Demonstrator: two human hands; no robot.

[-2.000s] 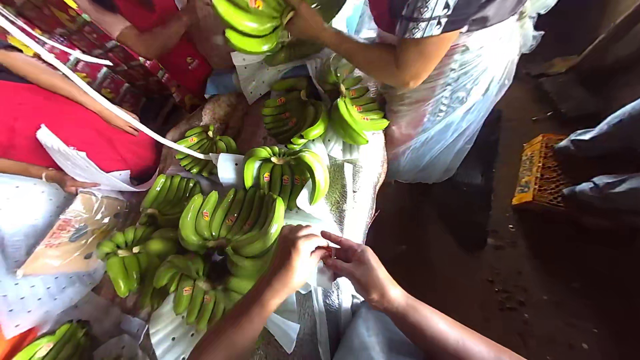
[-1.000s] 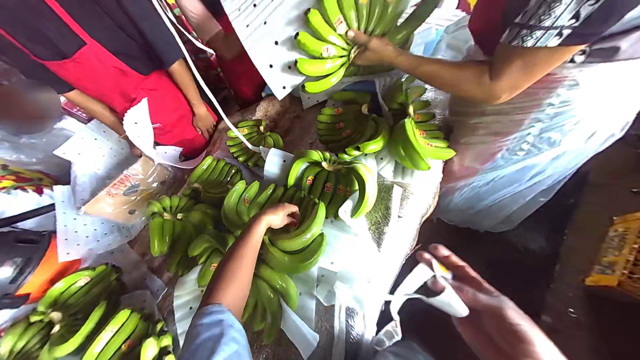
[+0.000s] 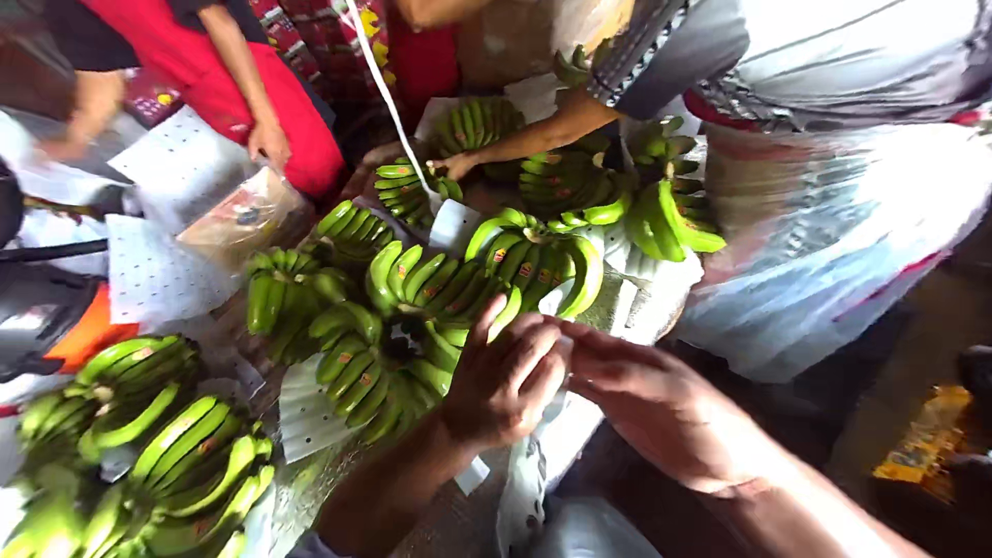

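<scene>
My left hand (image 3: 508,376) and my right hand (image 3: 651,395) meet over the near edge of the table, fingers touching. Between them is a pale strip (image 3: 554,395), mostly hidden by the fingers; a white strip with holes (image 3: 523,488) hangs below. Just beyond my hands lies a hand of green bananas (image 3: 535,263) with small stickers. Left of my left hand are more green banana hands (image 3: 360,380), some on white perforated sheets (image 3: 306,411). Which hand grips the strip is hard to tell, as the fingers overlap and blur.
A co-worker's hand (image 3: 457,164) touches bananas (image 3: 403,190) at the back. Another co-worker in a red apron stands back left, near a plastic-wrapped packet (image 3: 248,213). A white hose or cord (image 3: 387,93) hangs over the table. A yellow crate (image 3: 926,434) is on the floor at right.
My left hand has left the bananas it touched a second ago and come together with my right hand. The co-worker at right no longer holds up a banana hand.
</scene>
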